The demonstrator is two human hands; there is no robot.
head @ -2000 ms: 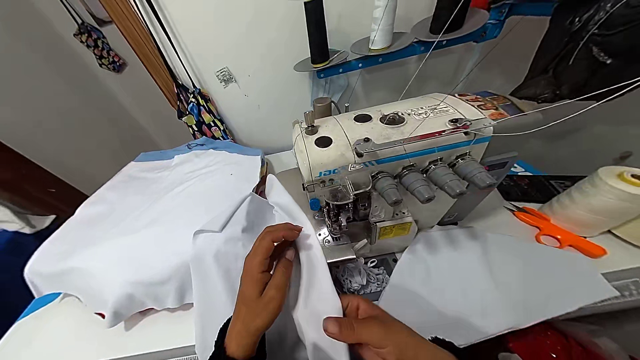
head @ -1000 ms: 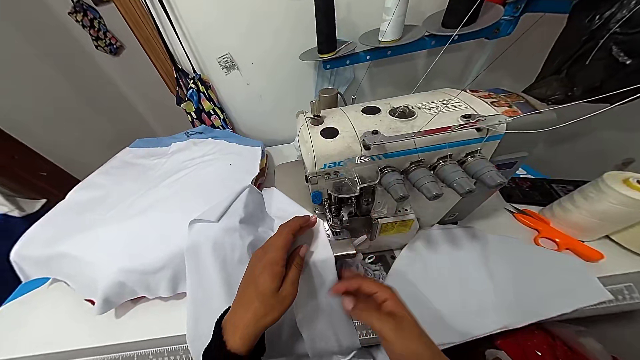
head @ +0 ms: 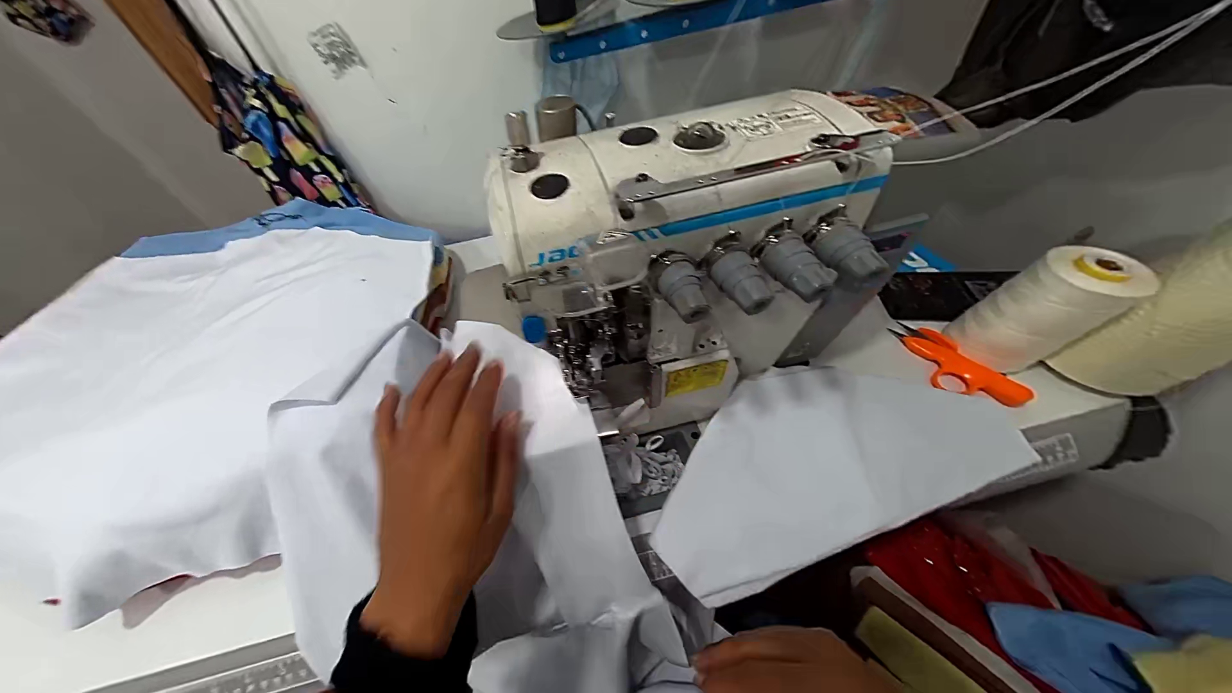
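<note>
My left hand [head: 443, 491] lies palm down, fingers slightly spread, on a white fabric piece [head: 568, 510] in front of the overlock sewing machine [head: 693, 212]. My right hand [head: 789, 662], cut off by the bottom edge, is at the lower folds of that fabric; its fingertips touch or nearly touch the cloth, and whether it grips is hidden. The fabric's edge lies just left of the machine's needle area [head: 587, 356]. To the left a stack of white cut pieces with a light blue one [head: 212, 337] lies on the table. Another white piece [head: 828, 472] rests right of the machine.
Orange thread snips [head: 972, 375] and a large white thread cone [head: 1049, 298] stand or lie at the right. White scraps [head: 650, 467] fill a gap below the needle area. Red and blue cloths [head: 1068, 626] are below the table edge. Threads run to the machine from the upper right.
My right hand has moved down toward the bottom edge from beside the fabric near the machine. My left hand's fingers have straightened out flat on the fabric. The view has come closer.
</note>
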